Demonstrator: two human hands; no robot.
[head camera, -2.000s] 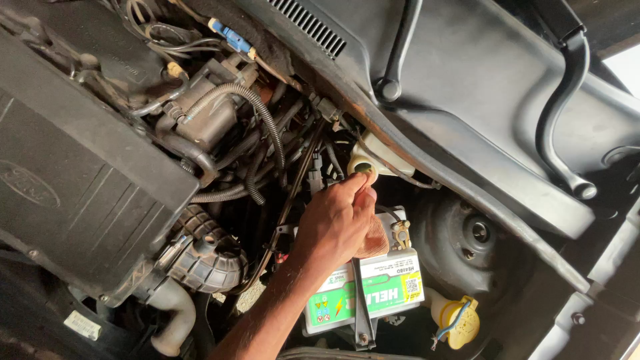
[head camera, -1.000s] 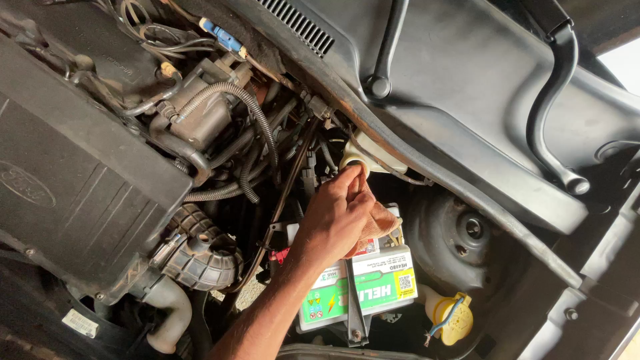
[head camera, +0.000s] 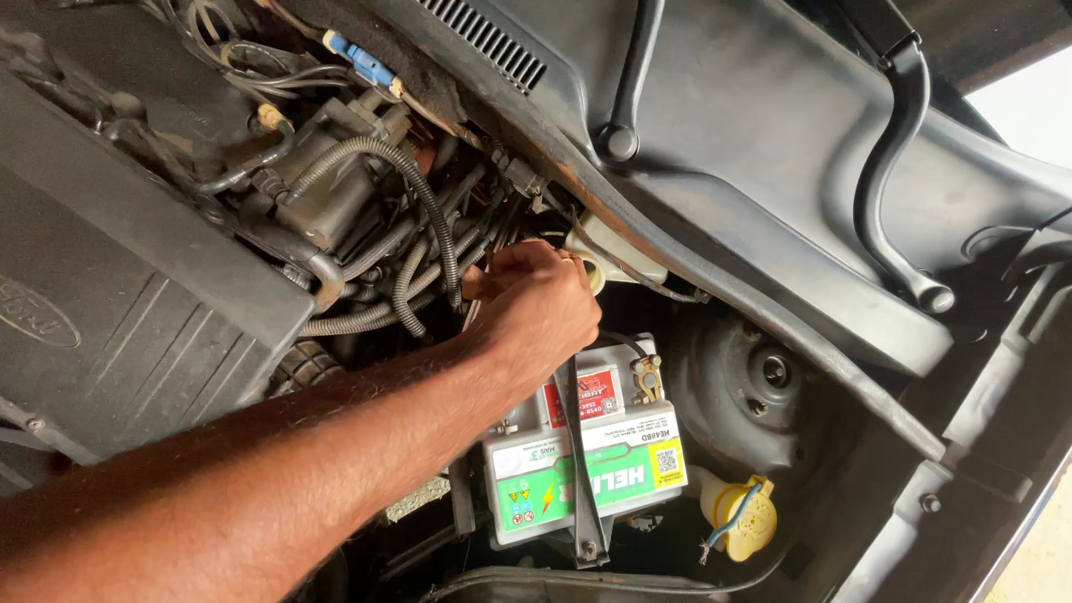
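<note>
My right hand reaches in from the lower left, back upward, fingers bent, at the left side of the round mouth of a whitish plastic reservoir. The mouth appears uncovered, partly behind the hand. Most fingertips are hidden, so what the hand holds cannot be told. Just below the hand sits a car battery with a green and white label, a black hold-down strap across it and a brass-coloured terminal clamp. My left hand is out of view.
A black engine cover lies left, with corrugated hoses and a blue connector beside it. The cowl edge slants across the right, under wiper arms. A yellow cap with a blue wire stands right of the battery.
My right hand has shifted left from the reservoir mouth, where its fingers were before. The brownish cloth in that hand in the earlier frames is now out of sight.
</note>
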